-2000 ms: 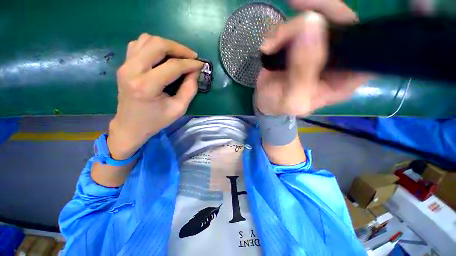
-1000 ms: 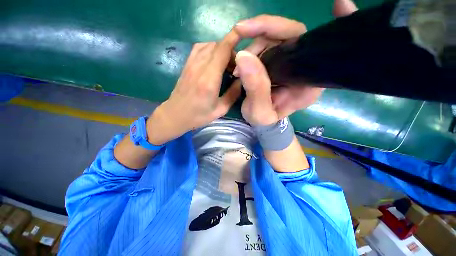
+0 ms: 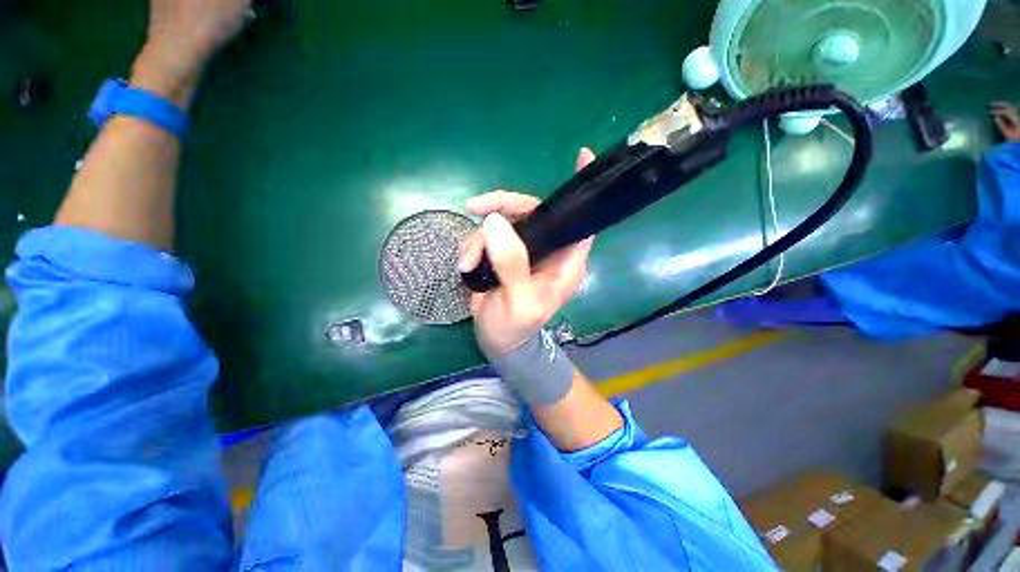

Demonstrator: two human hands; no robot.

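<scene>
My right hand (image 3: 520, 263) is closed around the black electric screwdriver (image 3: 626, 184), its front end low over the right side of the round grey screw dish (image 3: 419, 268). A small black housing with pale details (image 3: 346, 332) lies on the green bench, left of and nearer than the dish, touched by neither hand. My left hand (image 3: 196, 28) is stretched far forward to the top left, partly cut off by the picture's edge. A dark lump (image 3: 266, 11) is by its fingertips; whether they hold it cannot be told.
A pale green fan (image 3: 839, 47) stands at the upper right. The black driver cord (image 3: 856, 168) loops down to the bench edge, near a small shiny bit (image 3: 565, 332). A white wire (image 3: 772, 212) runs beside it. Another person's blue sleeve (image 3: 928, 268) is at the far right. Cardboard boxes (image 3: 805, 514) stand below.
My left hand has left the housing and moved far forward and left. The housing now lies on the bench. My right hand still holds the screwdriver, apart from the left. The fan has come into view.
</scene>
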